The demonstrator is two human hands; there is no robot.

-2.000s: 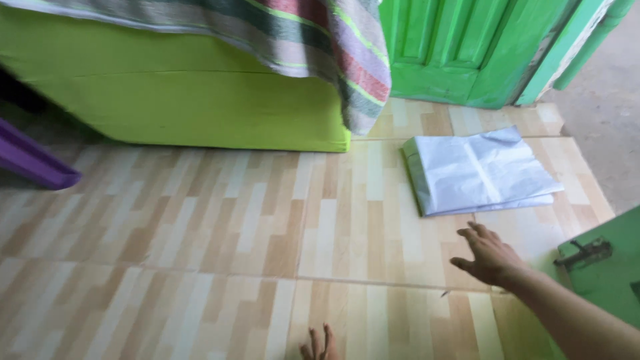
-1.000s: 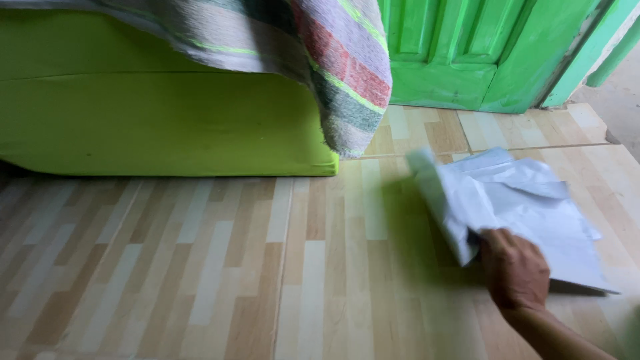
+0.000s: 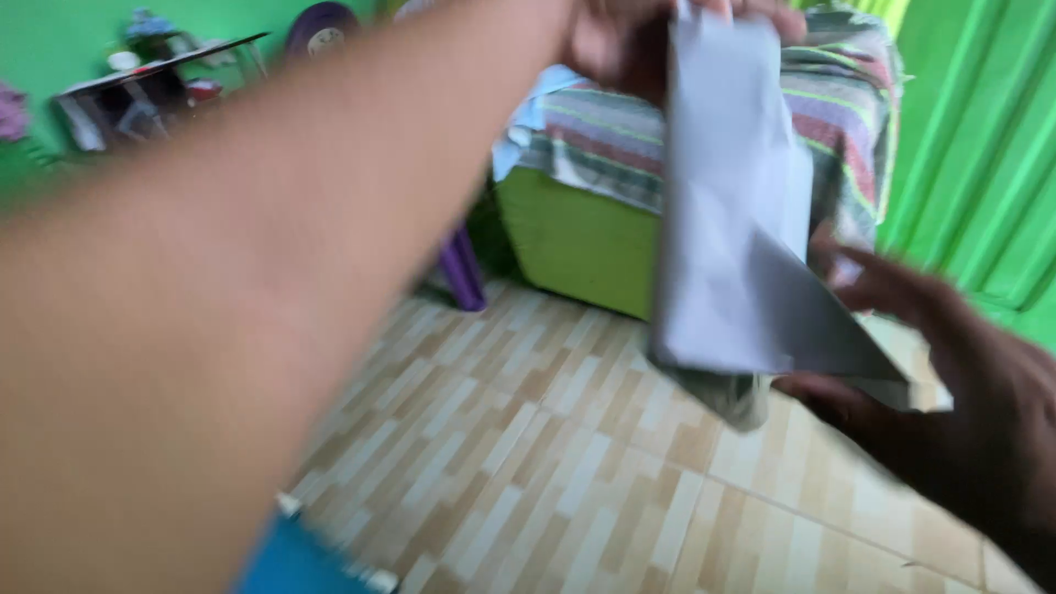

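Observation:
A folded bundle of white sheeting, paper or plastic [image 3: 726, 214], is held up in front of me, with a loose triangular flap at its lower right. My left hand [image 3: 652, 37] grips its upper end, the forearm crossing the view from the lower left. My right hand [image 3: 932, 355] is at the lower right of the bundle, thumb under the flap and fingers beside its edge; blur hides whether it grips. Something grey-green sticks out below the bundle's bottom edge.
Behind stands a lime-green base [image 3: 577, 239] draped with a striped cloth [image 3: 606, 124]. A green door [image 3: 973, 165] is at the right, a small shelf [image 3: 157, 74] at the upper left. A purple leg [image 3: 462, 268] stands on the tiled floor [image 3: 528, 462]; a blue object [image 3: 301, 557] is at the bottom.
The white bundle lay on the floor, then my right hand took hold of it; now it is raised with my left hand on its top. The view has swung up and left.

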